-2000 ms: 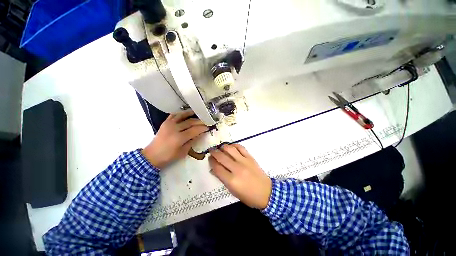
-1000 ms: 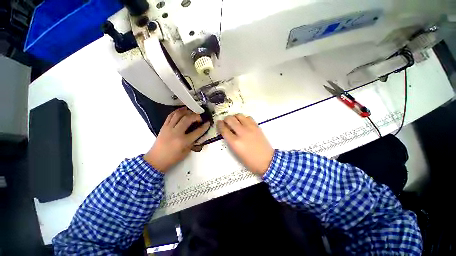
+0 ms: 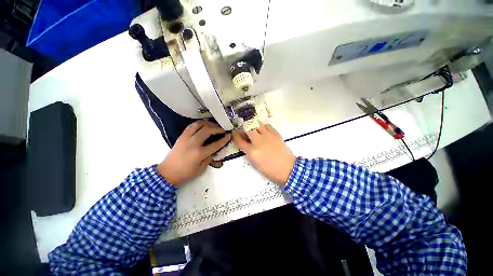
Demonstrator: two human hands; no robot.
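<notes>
A black fabric panel point(image 3: 165, 116) with a pale line near its edge lies on the white table, partly behind the sewing machine's head. My left hand point(image 3: 192, 152) presses on the panel just left of the presser foot point(image 3: 233, 116). My right hand point(image 3: 266, 152) is beside the foot, its fingertips at the panel's edge close to my left fingertips. A black tape point(image 3: 324, 128) runs from the right, passes under my right hand and reaches the small brown guide point(image 3: 216, 163). The fingertips hide the exact stitching spot.
Red-handled snips point(image 3: 387, 125) lie open on the table at right. A black rectangular case point(image 3: 52, 159) is at far left. A blue bin point(image 3: 81, 27) is behind the table. A black pile point(image 3: 413, 178) sits below the table's right front edge.
Compared with two seconds ago, more of the black panel shows left of the machine head. My right hand has moved from the tape near the guide up to the presser foot.
</notes>
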